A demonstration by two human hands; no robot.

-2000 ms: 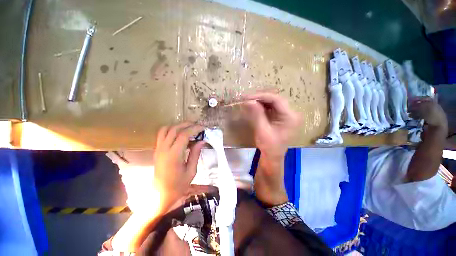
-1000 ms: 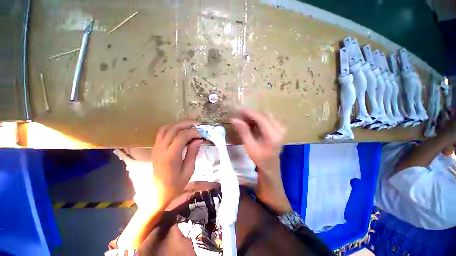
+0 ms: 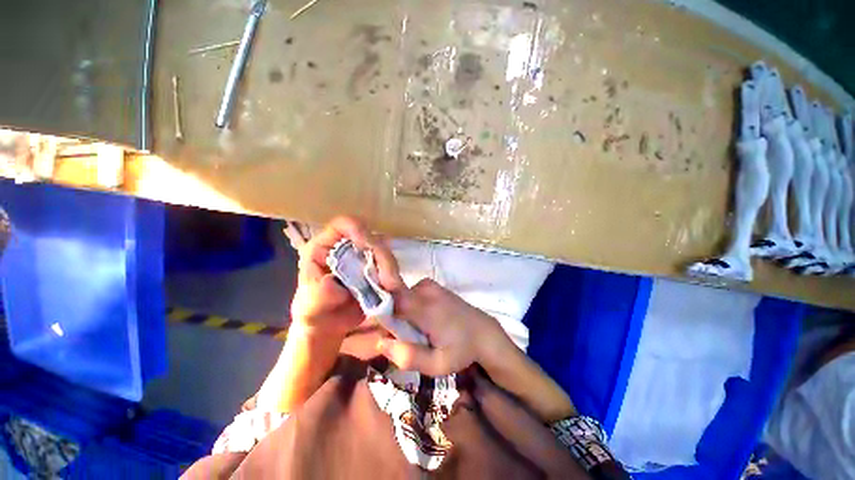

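My left hand (image 3: 330, 279) is closed around the foot end of a pale figure leg (image 3: 360, 279). The grey, outlined sole faces up towards me. My right hand (image 3: 436, 328) grips the same leg lower down, at its shank. Most of the leg is foreshortened or hidden by my fingers. Both hands are in front of the bench edge, over my lap. I cannot see whether a stick is still in my right fingers. A small whitish round dab (image 3: 455, 146) sits on the stained work patch (image 3: 441, 178).
Several pale legs (image 3: 753, 187) lie at the bench's right, feet towards me. A metal-handled tool (image 3: 240, 70), thin sticks (image 3: 177, 108) and a long thin rod (image 3: 148, 75) lie left. Blue totes stand left (image 3: 80, 272) and right (image 3: 600, 337). A person's sleeve (image 3: 816, 412) shows right.
Both hands have drawn back from the bench edge towards my body. The leg's sole has turned up towards me. My right hand has come down onto the leg. The view has shifted left.
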